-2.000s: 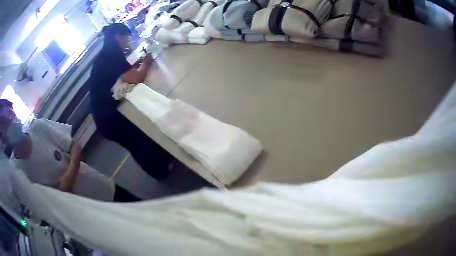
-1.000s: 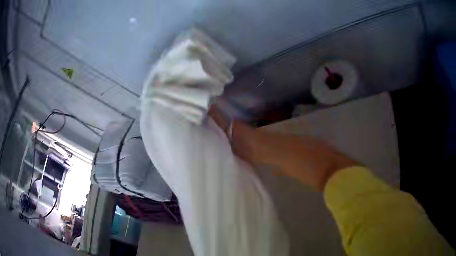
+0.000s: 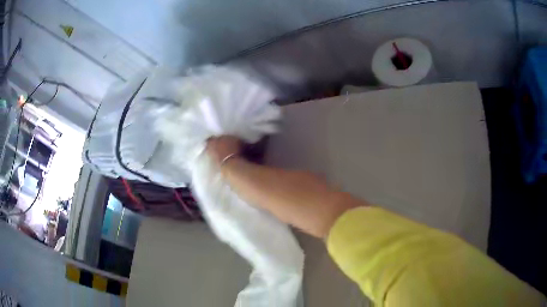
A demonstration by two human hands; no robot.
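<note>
My right hand [image 3: 223, 151], bare with a thin bracelet and a yellow sleeve, grips a white curtain panel [image 3: 249, 231] just below its pleated heading. The heading [image 3: 225, 108] fans out above and around the hand and is blurred. The fingers are mostly hidden by the cloth. Below the hand, the panel hangs in a narrow bunched strip and runs out at the bottom edge. My left hand is not in view.
The beige table [image 3: 390, 144] has its corner at the upper right. A white roll [image 3: 402, 62] with a hollow core stands beyond its edge. A strapped grey-white bundle [image 3: 129, 129] lies at the left, above a dark red bundle [image 3: 162, 199]. A blue object [image 3: 534, 114] is at the far right.
The view has swung from the table with two people to the table's end. Since one second ago, my right hand and the heading moved left and down, and the pleats spread into a fan.
</note>
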